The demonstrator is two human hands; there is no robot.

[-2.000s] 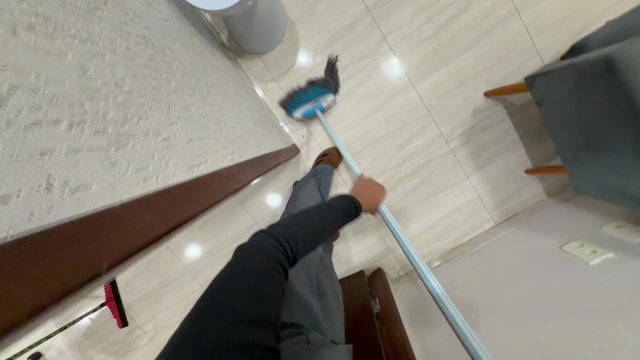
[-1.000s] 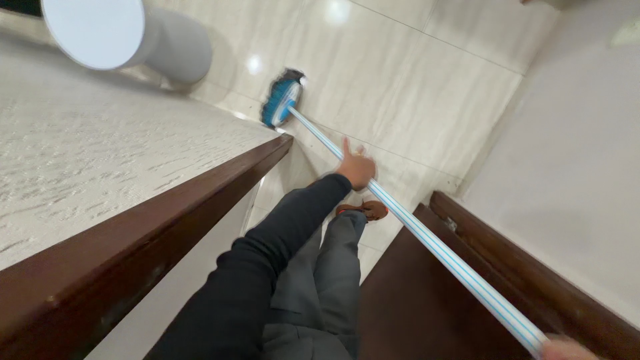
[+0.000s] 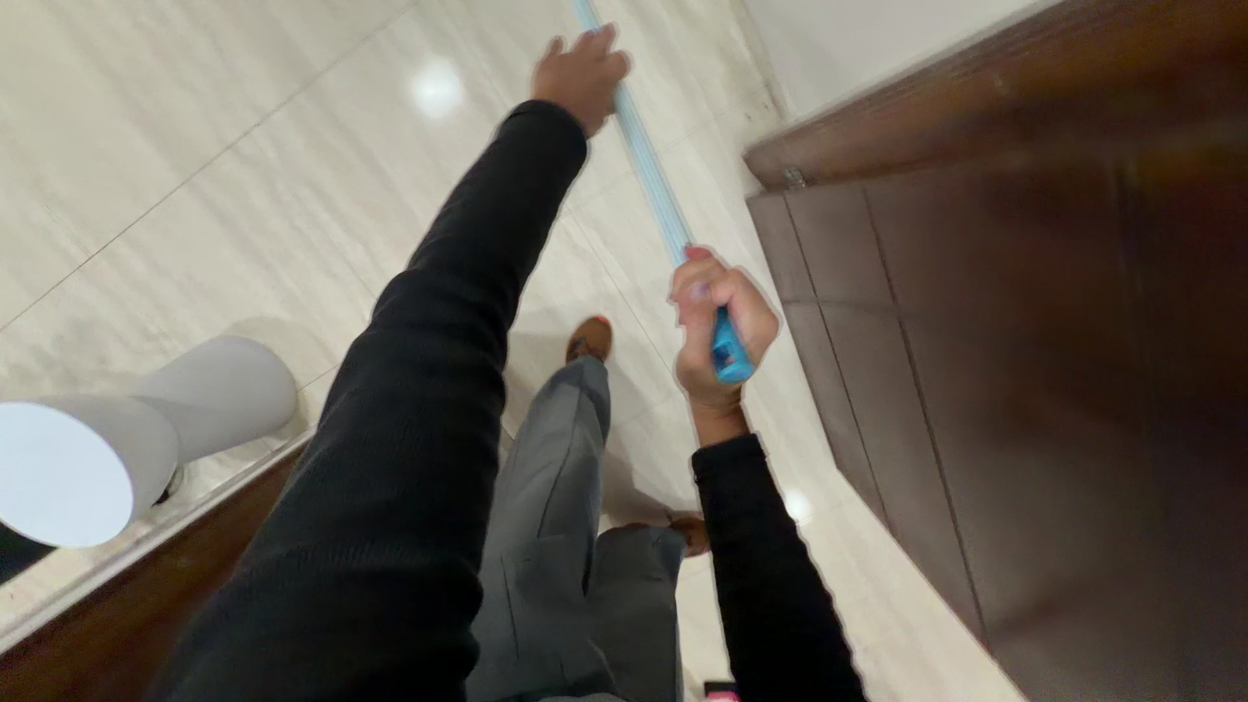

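A light blue striped broom handle [image 3: 651,166] runs from the top edge down toward the middle right. My left hand [image 3: 582,80] lies loosely around it near the top, some fingers partly extended over the pole. Lower down, my right hand [image 3: 721,317] is closed around the end of the handle, and the bright blue end cap [image 3: 729,351] shows below its fingers. The broom's head lies outside the current view.
A dark brown wooden door [image 3: 1024,390] and its frame [image 3: 975,88] stand at the right. A grey-white cylindrical object [image 3: 229,390] is at the left, by a brown wooden edge [image 3: 156,595]. My shoes [image 3: 590,339] are on the glossy tiled floor [image 3: 244,214].
My right hand, only partly seen at the lower right a second ago, is now in full view on the handle's end. The broom head has left the view, which has turned strongly.
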